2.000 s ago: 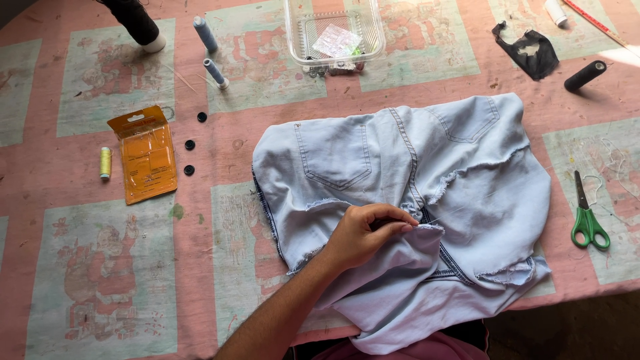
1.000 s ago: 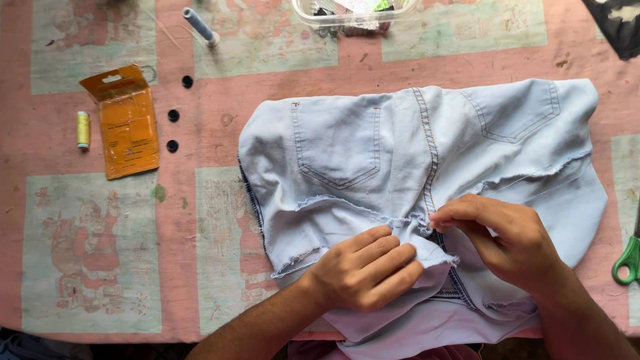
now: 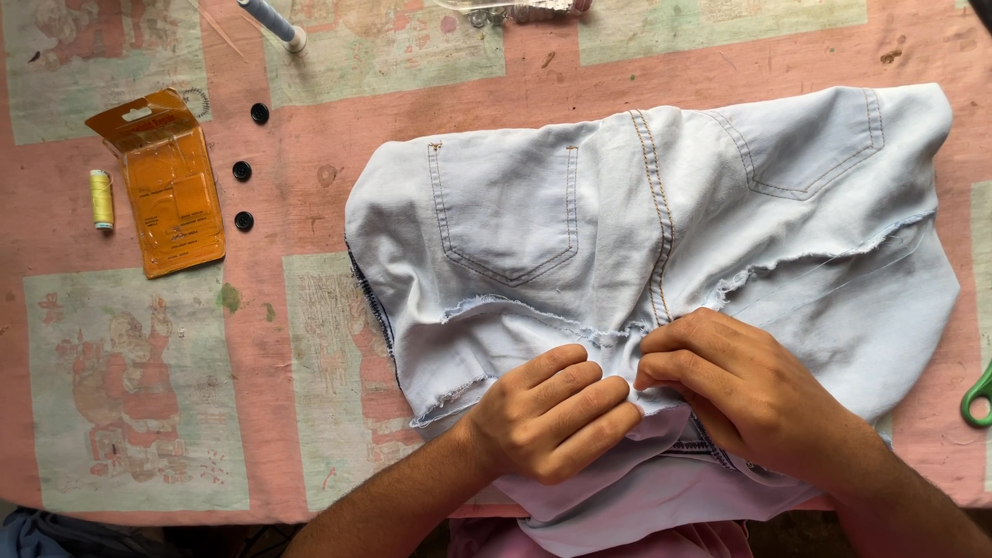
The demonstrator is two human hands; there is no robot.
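Pale blue denim shorts (image 3: 511, 209) with frayed edges and back pockets lie spread on the table. My left hand (image 3: 554, 415), fingers curled, is shut on a fold of the denim near the crotch seam. Close at its right, my right hand (image 3: 721, 380) has thumb and forefinger pinched together at the same frayed edge; what lies between those fingertips is hidden, and no needle can be made out. Loose pale threads run over the fabric on the right.
On the printed tablecloth (image 3: 310, 178) at left are a yellow thread spool (image 3: 101, 200), an orange card package (image 3: 174, 205) and several black buttons (image 3: 242, 170). A blue thread spool (image 3: 271, 23) and a clear plastic container (image 3: 511, 9) are at the top, green-handled scissors (image 3: 978, 399) at the right edge.
My right hand, not in view two seconds ago, came in from the right and is at the denim beside my left hand. The view has moved closer.
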